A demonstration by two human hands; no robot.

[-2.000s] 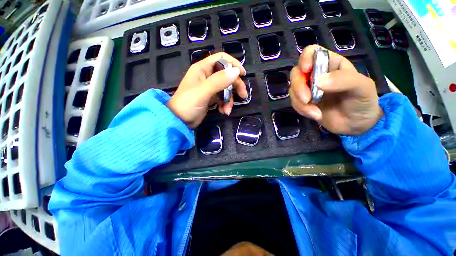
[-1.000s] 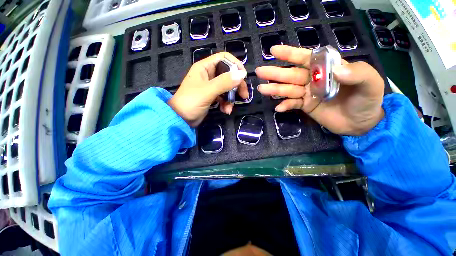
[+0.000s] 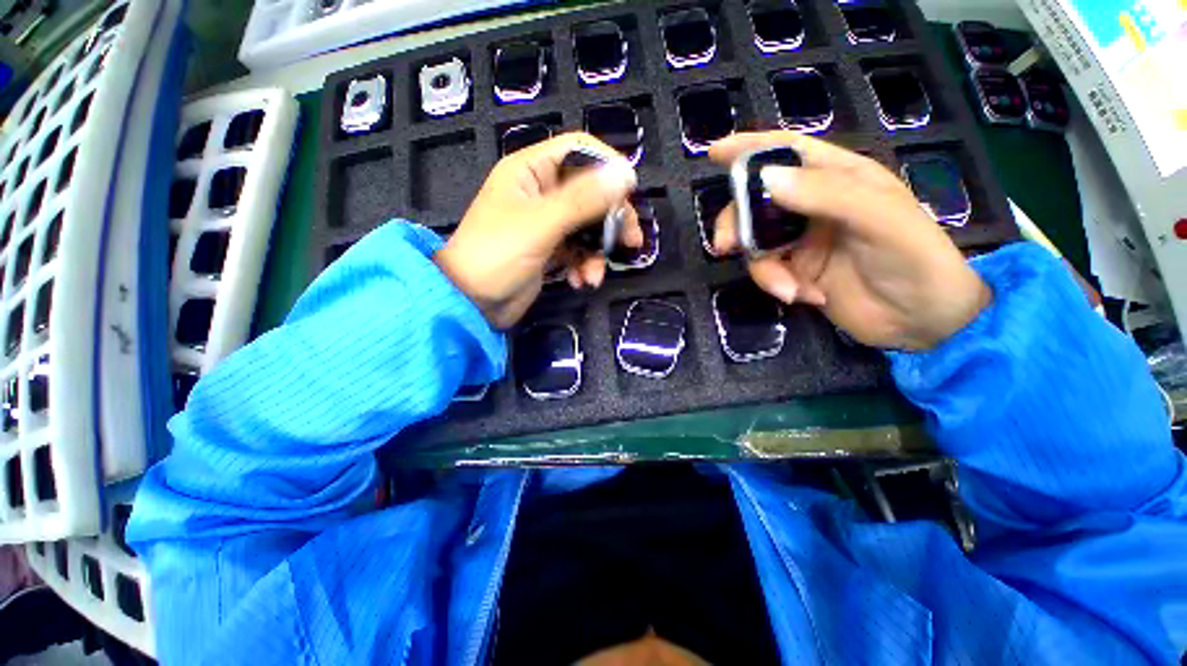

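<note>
My left hand (image 3: 536,224) grips a smartwatch unit (image 3: 588,237) by its edges, seen nearly edge-on and partly hidden by the fingers. My right hand (image 3: 866,234) grips another smartwatch unit (image 3: 771,215), its dark glossy front turned partly up and its silver edge towards my left hand. Both hands are above the black foam tray (image 3: 573,406), which holds rows of watches face up. Two watches (image 3: 444,86) lie face down in its far left pockets, silver backs with round centres showing. The two held watches are apart.
White foam trays (image 3: 81,280) of dark watches stand at left, with a blue edge beside them. Another white tray (image 3: 267,42) lies at the far left. Several dark watches (image 3: 1000,94) lie right of the black tray. A pale box (image 3: 1104,65) with a colourful panel is at far right.
My right hand has closed its spread fingers around its watch, moved it left and turned it, so the red-glowing back no longer shows and the dark front does. My left hand has barely moved.
</note>
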